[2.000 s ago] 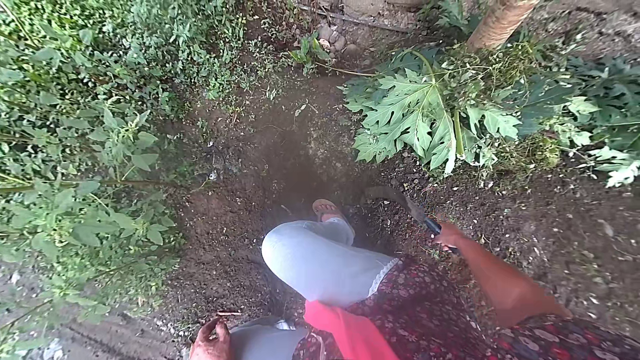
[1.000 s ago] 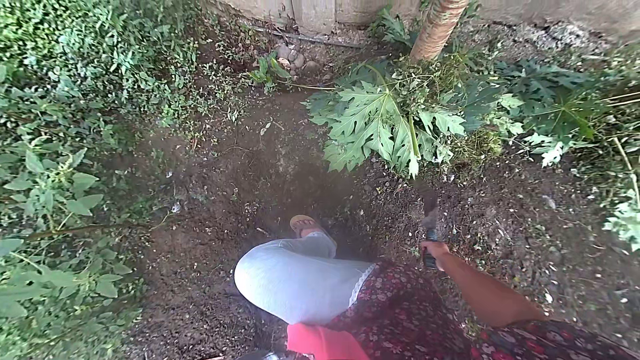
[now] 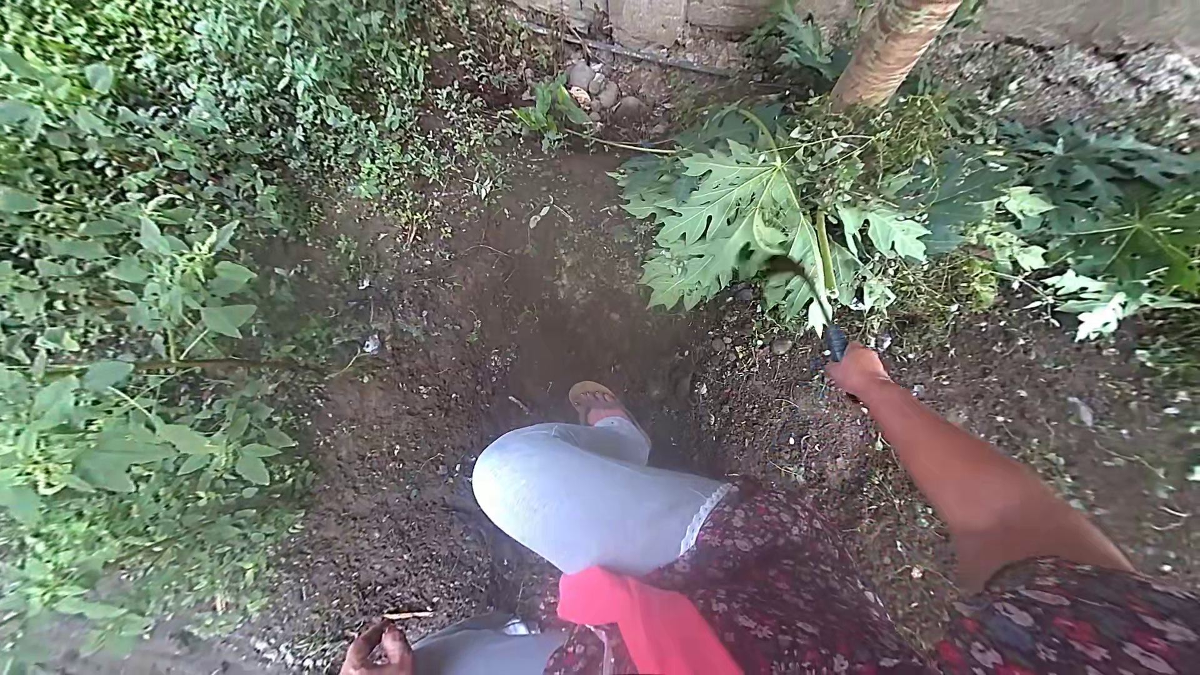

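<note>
My right hand (image 3: 858,368) is closed around the dark handle of a sickle (image 3: 808,279), whose curved blade reaches up and left over a large lobed papaya leaf (image 3: 736,211). At the bottom left edge, partly cut off by the frame, is my left hand (image 3: 378,649). A thin brownish stick or stem piece (image 3: 409,615) lies at its fingertips; whether the fingers pinch it cannot be told. My bent knee in pale trousers and one sandaled foot (image 3: 600,398) are between the hands, over dark soil.
Dense green weeds (image 3: 141,281) fill the left side. At the upper right a tree trunk (image 3: 891,52) rises among cut leaves and plant litter. Small stones (image 3: 609,94) lie near a block wall (image 3: 647,21) at the top. Bare soil (image 3: 394,450) stretches between weeds and leaves.
My right hand has moved up toward the leaves with the sickle; one second ago it was lower, nearer my clothing. My left hand, out of view one second ago, shows again at the bottom edge.
</note>
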